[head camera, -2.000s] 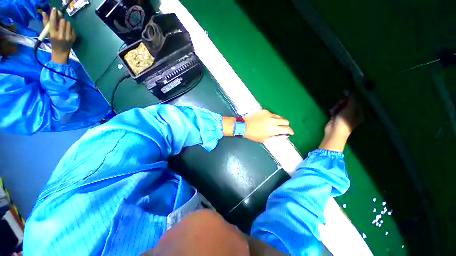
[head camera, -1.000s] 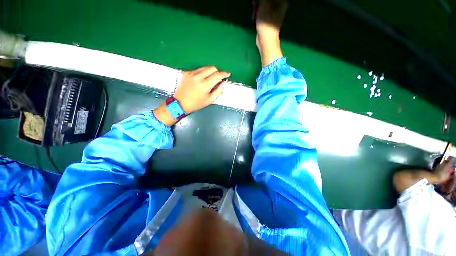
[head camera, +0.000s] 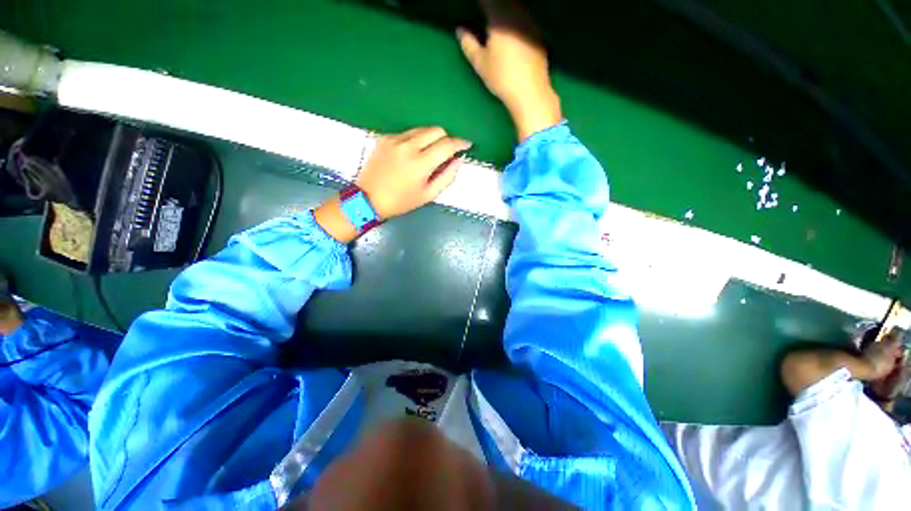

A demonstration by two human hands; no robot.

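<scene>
My left hand (head camera: 412,172) is bare, with a blue and red band at the wrist. It rests palm down on the white edge rail (head camera: 230,113), fingers a little apart and nothing in it. My right hand (head camera: 513,62) is stretched out over the green conveyor belt (head camera: 330,75). Its thumb stands away to the left; its other fingers run into the dark shadow at the top, so whether they hold something cannot be seen. Small white pieces (head camera: 766,187) lie scattered on the belt at the right.
The black soldering station (head camera: 150,200) with a yellow-tan sponge (head camera: 71,234) stands at the left. A white sheet (head camera: 664,269) lies against the rail at the right. A blue-sleeved neighbour is at the left, a white-sleeved person's hand (head camera: 879,361) at the right.
My view has turned since the oldest frame, bringing the white-sleeved person into sight. Since the last frame, my right hand shows lower in the picture with its thumb spread. My left hand stays on the rail.
</scene>
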